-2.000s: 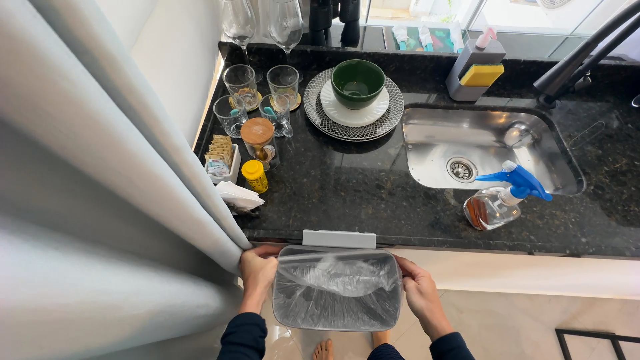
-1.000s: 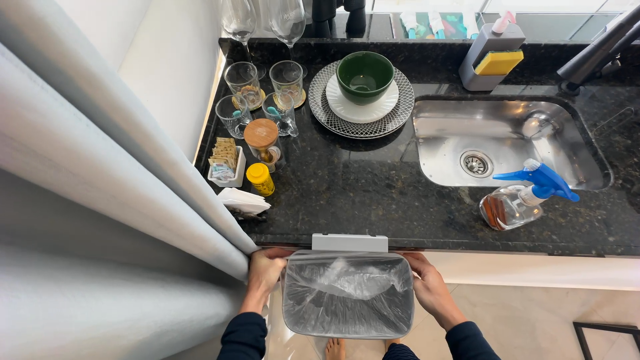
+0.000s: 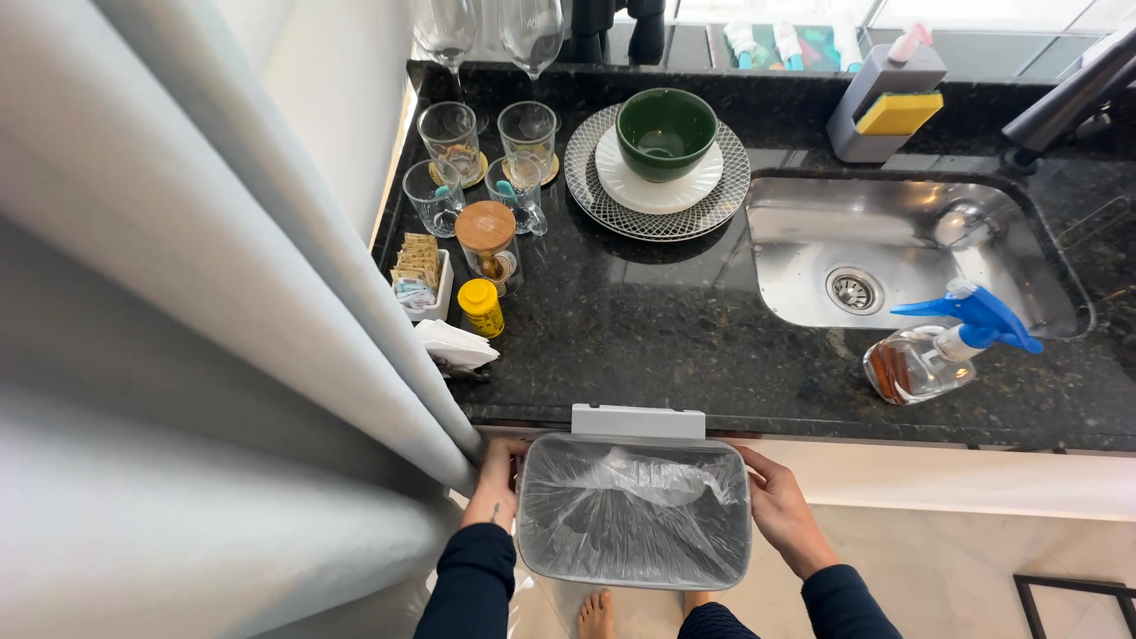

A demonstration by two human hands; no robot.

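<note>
A grey plastic bin point(image 3: 635, 581) lined with a clear plastic bag point(image 3: 621, 524) is at the counter's front edge, its grey hanging bracket point(image 3: 638, 422) resting at that edge. My left hand point(image 3: 499, 484) holds the bin's left side near the upper corner, with the fingers partly hidden. At the opposite side, my right hand point(image 3: 785, 506) grips the rim near the upper right corner. The bag is stretched across the opening, with a crumpled part toward the back.
Grey curtain point(image 3: 293, 266) hangs close to my left arm. On the black granite counter point(image 3: 657, 346) stand a spray bottle point(image 3: 923, 364), a yellow container point(image 3: 481, 308), a napkin holder point(image 3: 457, 346), glasses, stacked plates with a green bowl point(image 3: 666, 133), and a steel sink point(image 3: 799, 240).
Both hands keep their hold on the sides of the bin, which stays at the counter edge. Nothing on the counter has plainly moved; the view has shifted slightly.
</note>
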